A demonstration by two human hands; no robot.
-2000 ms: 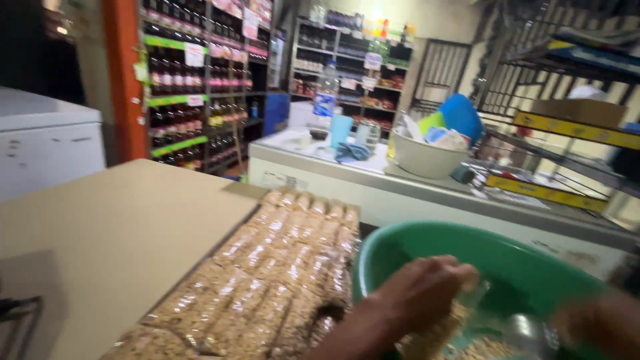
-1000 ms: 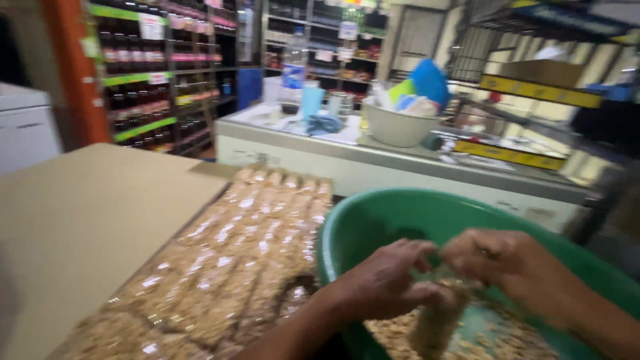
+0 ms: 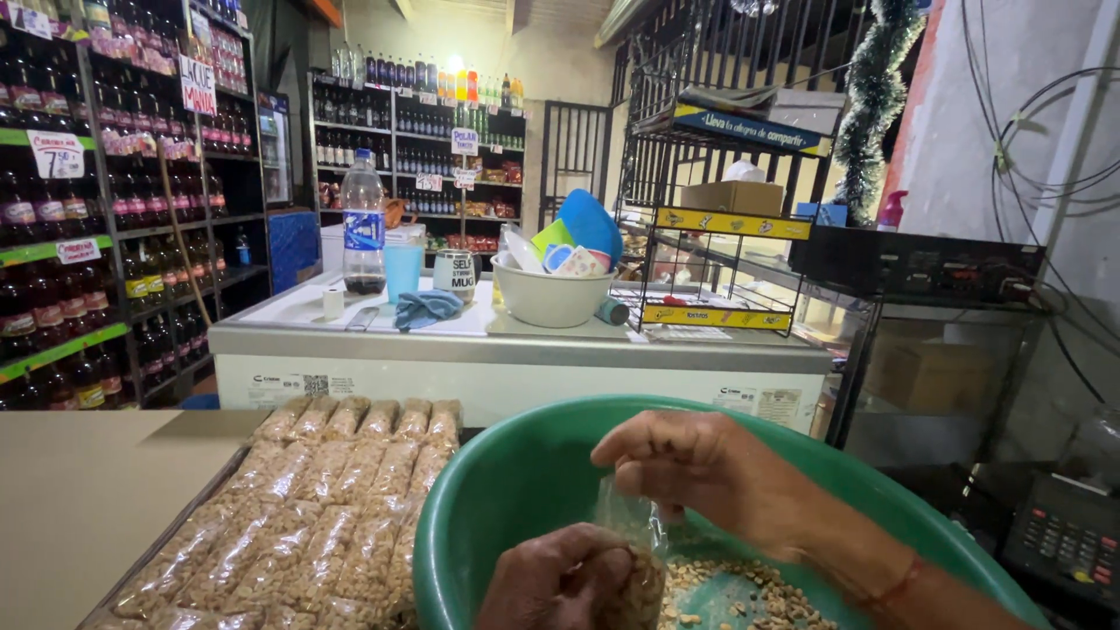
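Over a large green plastic basin, my left hand grips a clear plastic bag partly filled with peanuts. The fingers of my right hand are at the bag's open upper end; the thumb and fingertips lie close to the film, and whether they pinch it is hidden. Loose peanuts lie on the basin's bottom. Left of the basin, filled peanut bags are laid side by side in rows.
A tan board lies left of the bags. Behind stands a white chest freezer with a bowl of dishes, a large bottle and a blue cloth on top. A keypad device sits at the right, near the basin.
My right hand has moved from the loose peanuts' side of the basin to the top of the bag. The view has turned to the right.
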